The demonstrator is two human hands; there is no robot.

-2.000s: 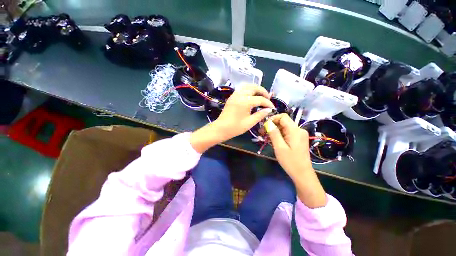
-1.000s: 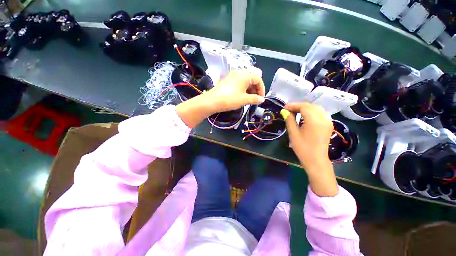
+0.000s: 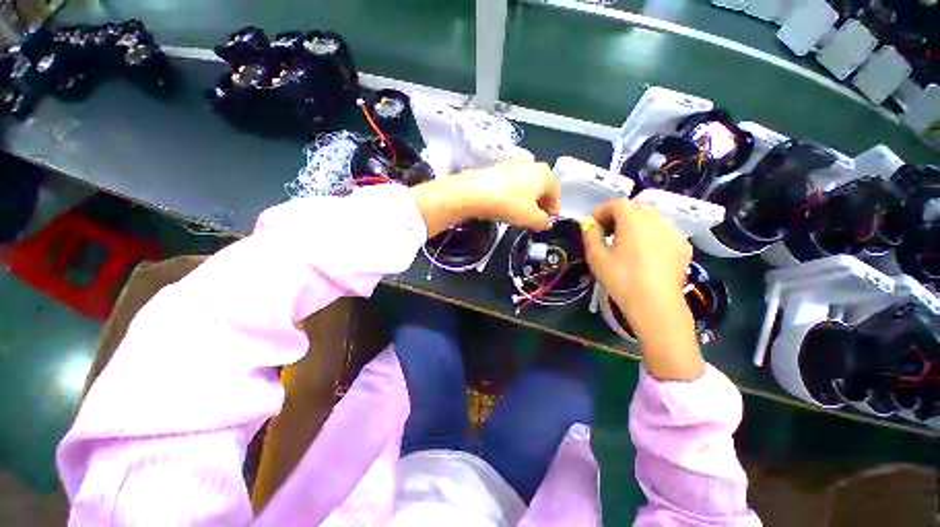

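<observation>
A white camera housing [image 3: 555,300] with a glossy black inner shell [image 3: 562,257] lies open side up at the bench's front edge. Red, yellow and black lead wires [image 3: 538,291] stick out over its rim. My left hand [image 3: 515,194] is above its upper left rim, thumb and fingers pinched together. My right hand [image 3: 644,262], with a yellow band on one fingertip, is pinched at its upper right rim. The fingertips are a short way apart; anything thin between them is too small to tell. A flat white mounting bracket [image 3: 590,183] shows behind the hands.
More black-and-white housings stand left [image 3: 461,247] and right [image 3: 814,362] along the green bench [image 3: 196,175]. A tangled white stringy pile [image 3: 328,165] and black lens modules [image 3: 278,88] lie left. A brown carton [image 3: 144,293] is beside my lap; a red stool [image 3: 77,262] is beyond.
My hands have moved apart from their close position over the housing, uncovering its inside. Since one second ago my left hand has shifted slightly right and down, and my left sleeve has moved right.
</observation>
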